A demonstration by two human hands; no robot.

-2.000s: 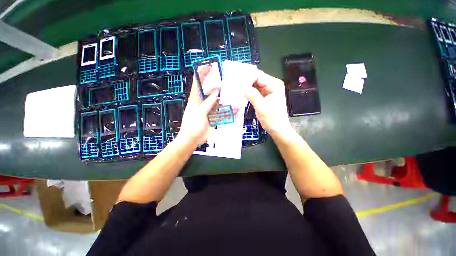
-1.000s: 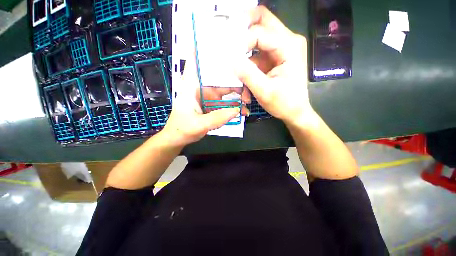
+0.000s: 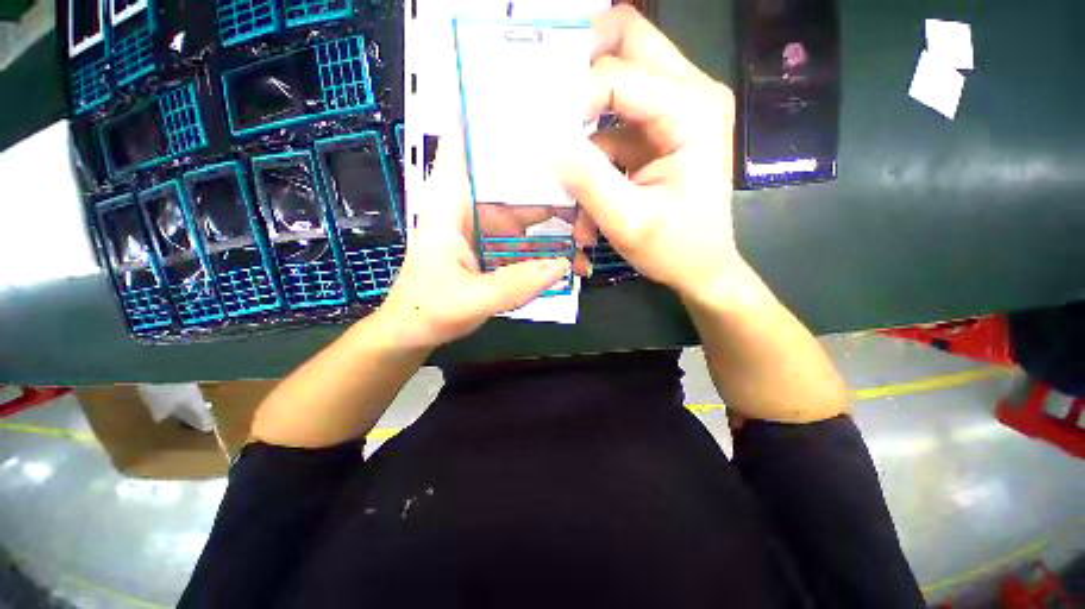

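A blue-outlined phone housing (image 3: 527,245) is held upright in front of me, with white filling its window area. My left hand (image 3: 458,274) is shut on its lower part, thumb over the keypad end. A white adhesive sheet (image 3: 431,95) lies behind it, with dark slots along its left edge; whether my left hand also holds the sheet is hard to tell. My right hand (image 3: 654,167) pinches at the housing's right side, where white material shows; its fingertips partly overlap the white area, so the exact piece held is unclear.
A black tray (image 3: 238,324) with rows of blue housings is at the left. A plain white sheet (image 3: 48,226) lies left of it. A dark phone-like device (image 3: 788,113) and small white squares (image 3: 940,77) lie at the right. A carton (image 3: 161,446) and red stool (image 3: 964,339) are below.
The housing and both hands have come closer to the camera since the oldest frame, and the view has shifted nearer the bench. Over the last second the hands have hardly moved.
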